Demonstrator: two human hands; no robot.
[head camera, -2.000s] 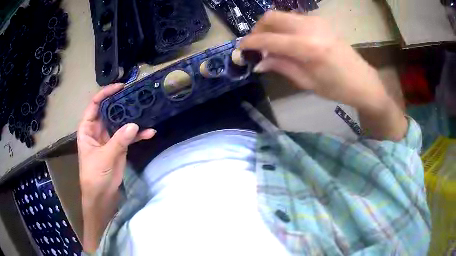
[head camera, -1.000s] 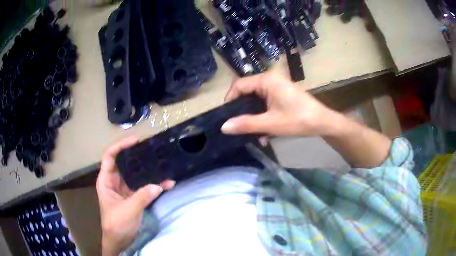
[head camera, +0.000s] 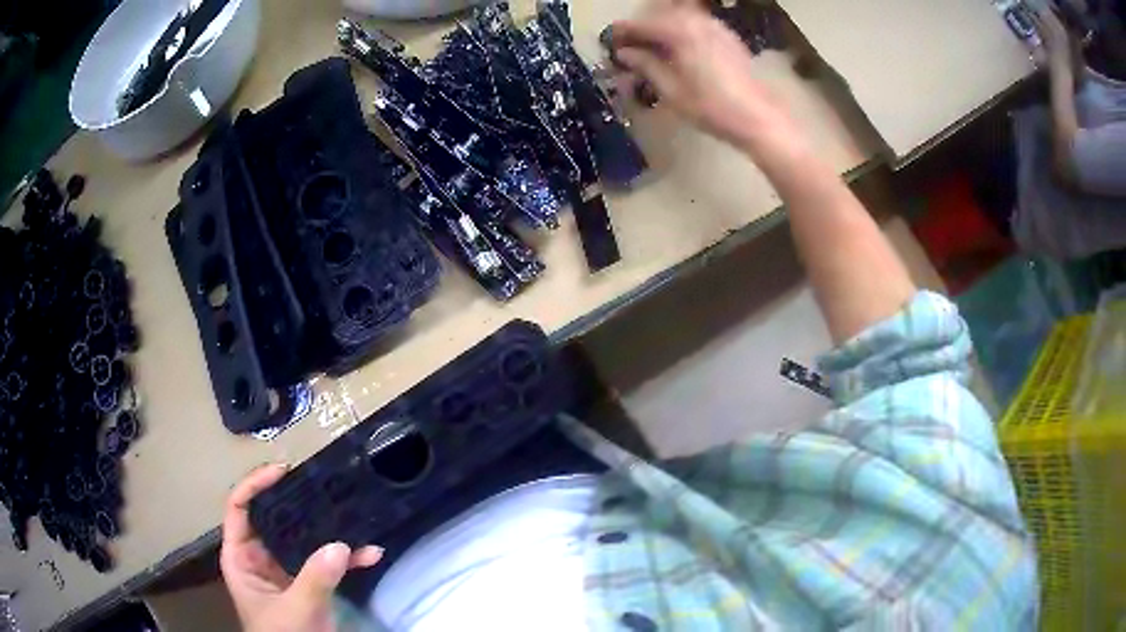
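My left hand (head camera: 290, 562) holds the left end of a long black front panel (head camera: 475, 393) in front of my body. The panel is tilted, with a large round hole near its middle and smaller round shapes along it. My right hand (head camera: 685, 62) is off the panel, at the small dark pieces (head camera: 756, 22) at the back right of the bench. It is blurred, with dark bits at its fingertips; I cannot tell if it grips one. Stacked front panels (head camera: 352, 235) lie on the bench, with piled circuit boards (head camera: 519, 136) to their right.
A heap of black knobs or rings (head camera: 62, 370) lies at the left. A white bowl (head camera: 229, 74) with dark strips stands at the back left; another is cut off at the top edge. A yellow crate (head camera: 1050, 457) is at the right. Another person's arm (head camera: 1062, 105) shows at the upper right.
My right hand has let go of the panel and moved up and right to the small pieces. My left hand still holds the panel. The view has shifted, showing more of the bench's back.
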